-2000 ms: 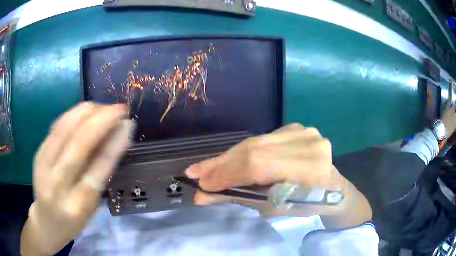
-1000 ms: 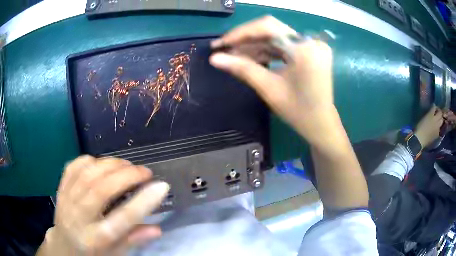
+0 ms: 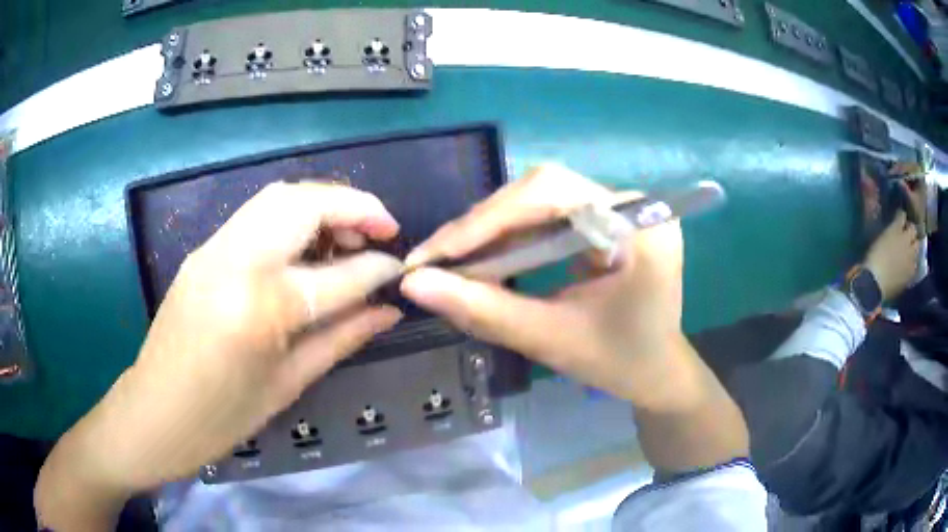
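Note:
My right hand (image 3: 593, 281) holds the tweezers (image 3: 541, 249), their tips pointing left at my left fingertips. My left hand (image 3: 260, 301) meets them above the black tray (image 3: 497, 166), thumb and finger pinched together. Whether a coil is between the fingertips cannot be told. A few orange coil specks show in the tray; my left hand hides most of its middle. The metal fixture (image 3: 343, 436) lies at the tray's near edge, with four small bright posts in dark cut-outs. My left hand and wrist partly overlap its left side.
A similar fixture (image 3: 291, 75) lies behind the tray on the white strip and green mat. A clear pack (image 3: 10, 291) is at the left edge. More fixtures run along the bench at upper right. Another person's hand and watch (image 3: 863, 289) are at right.
My left hand has moved from the fixture up over the tray. My right hand has come down and left to meet it. The view has shifted, showing the rear fixture whole.

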